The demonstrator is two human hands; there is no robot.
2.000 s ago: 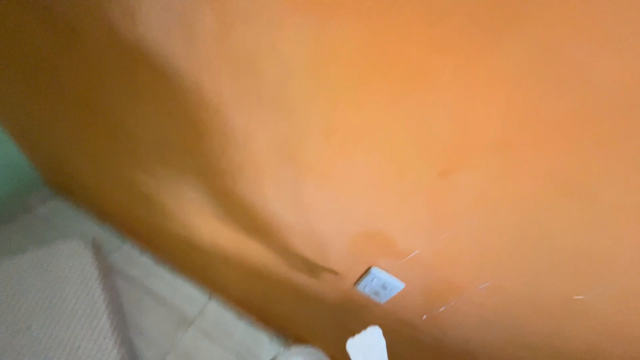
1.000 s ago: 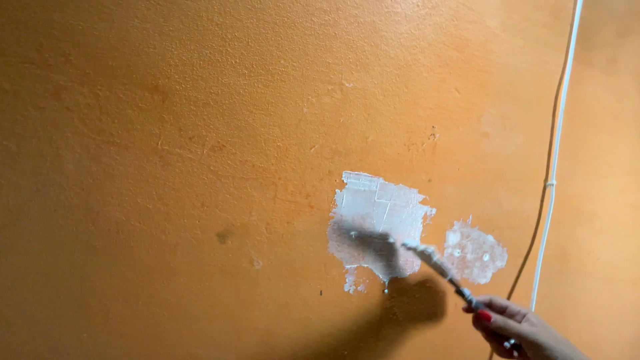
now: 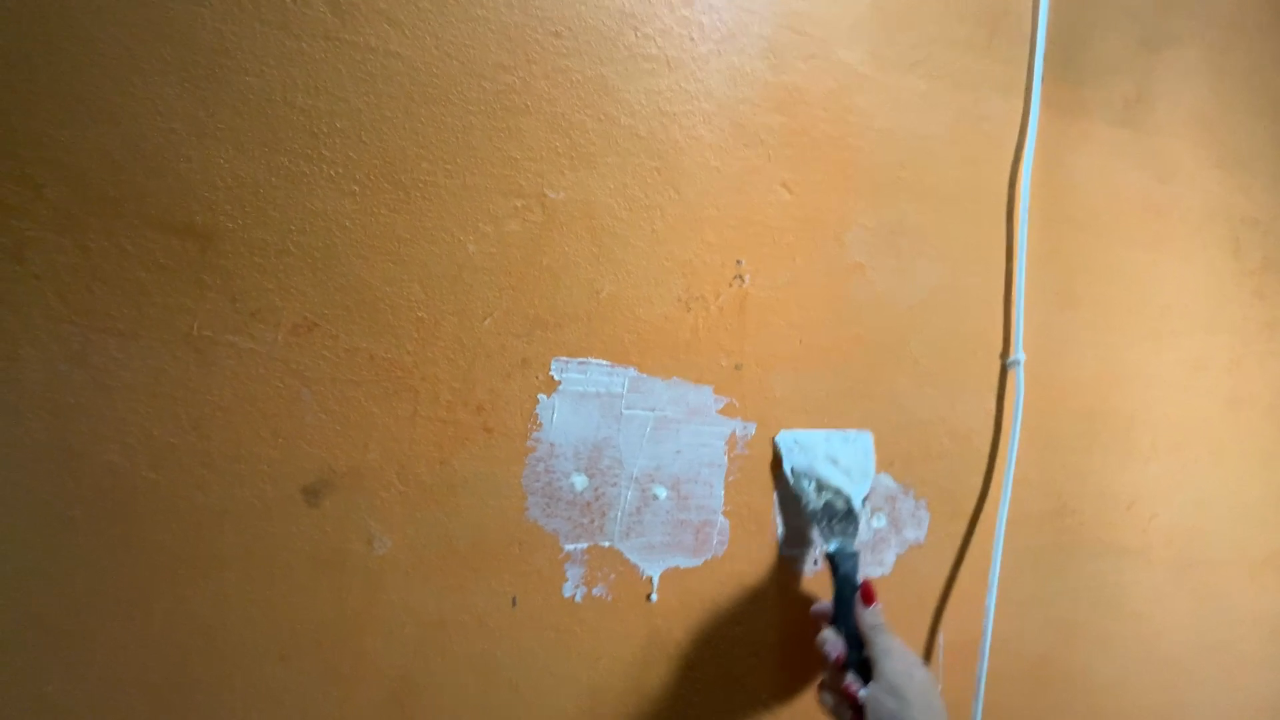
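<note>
My right hand (image 3: 880,660) grips the dark handle of a putty knife (image 3: 828,475) at the lower right of the head view. The blade points up, its face coated with white filler, over the left part of a small white filler patch (image 3: 900,525). Whether the blade touches the wall cannot be told. To its left, a larger filler patch (image 3: 640,460) shows ridges, two whiter dots and a drip at its lower edge. My left hand is out of view.
An orange, rough-textured wall (image 3: 350,200) fills the view. A white cable (image 3: 1022,260) runs down it at the right, held by a clip (image 3: 1015,360). A dark smudge (image 3: 317,490) marks the wall at the left.
The view has swung from the wall's base with its socket to the filler patches. Since one second ago, the putty knife has gone from between the patches to upright over the small one.
</note>
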